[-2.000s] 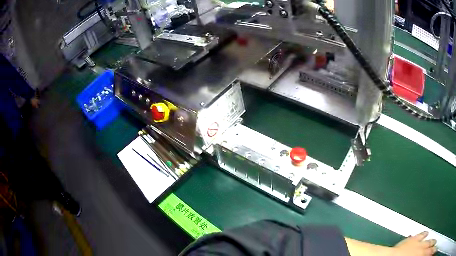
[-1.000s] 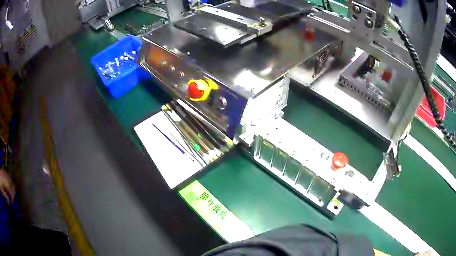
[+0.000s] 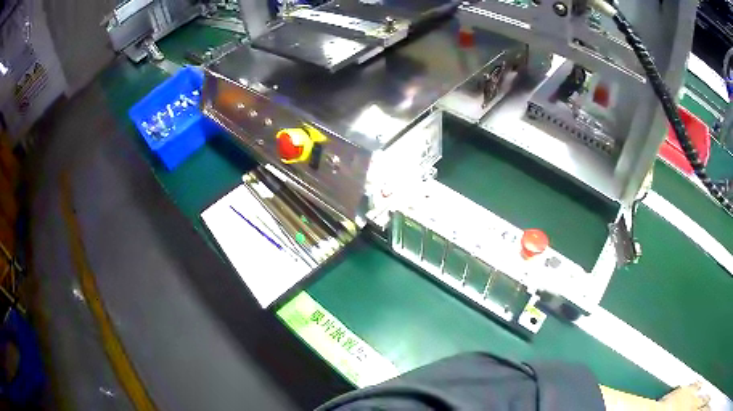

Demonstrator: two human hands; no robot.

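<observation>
My left hand (image 3: 687, 398) shows at the lower right corner, cut off by the frame's bottom edge. It is small, and it lies at the white stripe of the green belt. Whether it holds something cannot be told. A dark sleeve covers the arm. My right hand is out of the picture. Nearest in front is the machine's slotted silver fixture (image 3: 462, 269), with a red button (image 3: 534, 242) on the frame behind it. A red emergency stop (image 3: 291, 145) on a yellow base is on the steel box (image 3: 265, 120).
A white paper sheet (image 3: 253, 249) with pens and thin rods lies left of the fixture. A green label (image 3: 333, 337) is on the belt edge. A blue bin (image 3: 173, 132) holds small clear parts. A red bin (image 3: 687, 140) and black ribbed hose (image 3: 655, 76) are at right. A grey aisle runs left.
The view has turned left, so the machine appears further right than two seconds ago. The hand, nearly out of frame one second ago, shows slightly more now. The person at far left has mostly left the view.
</observation>
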